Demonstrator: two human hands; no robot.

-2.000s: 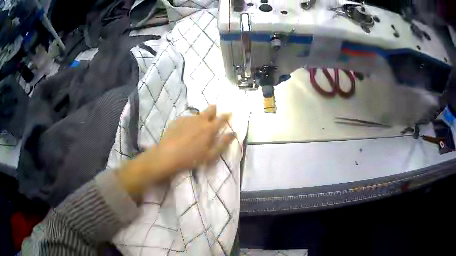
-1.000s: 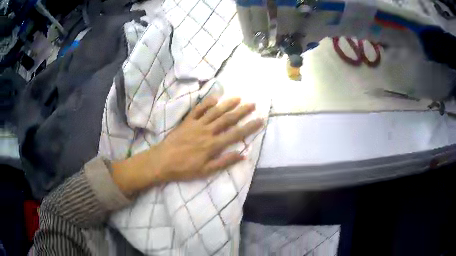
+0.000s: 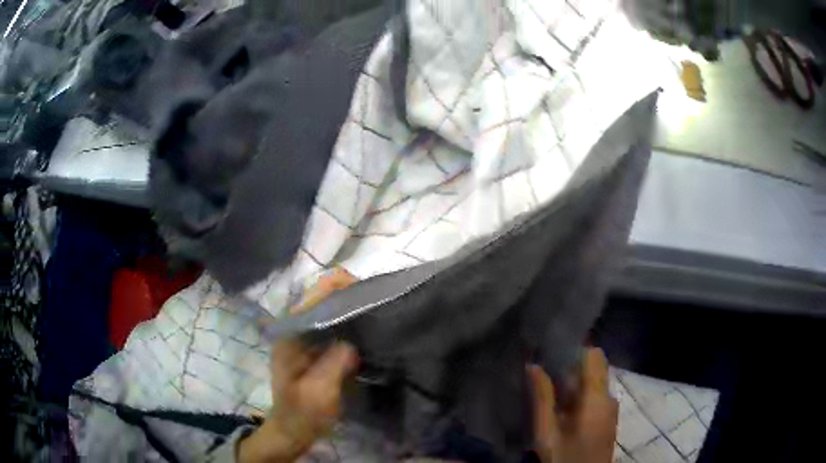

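The quilted garment panel (image 3: pixel 435 208) lies white side up on the table and hangs over its front edge. Its near edge is lifted and folded, so the grey face fabric (image 3: pixel 507 298) shows. My left hand (image 3: pixel 312 380) holds the panel's edge at the lower centre-left, fingers around the fabric. My right hand (image 3: pixel 580 416) is at the lower right, with finger and thumb at the hanging grey fabric; it is slightly blurred. The sewing machine's needle area is at the top right edge, mostly cut off and blurred.
Red-handled scissors (image 3: pixel 783 68) lie on the machine bed at the top right, near the yellow block (image 3: pixel 693 80). Grey fabric (image 3: pixel 272 154) lies piled at left. A red container (image 3: pixel 145 294) is below the table at left. More quilted white fabric (image 3: pixel 666 416) shows at lower right.
The view has shifted down and left. My left hand has gone from lying flat on the white side to holding the panel's edge. The edge is now turned up, and my right hand has appeared.
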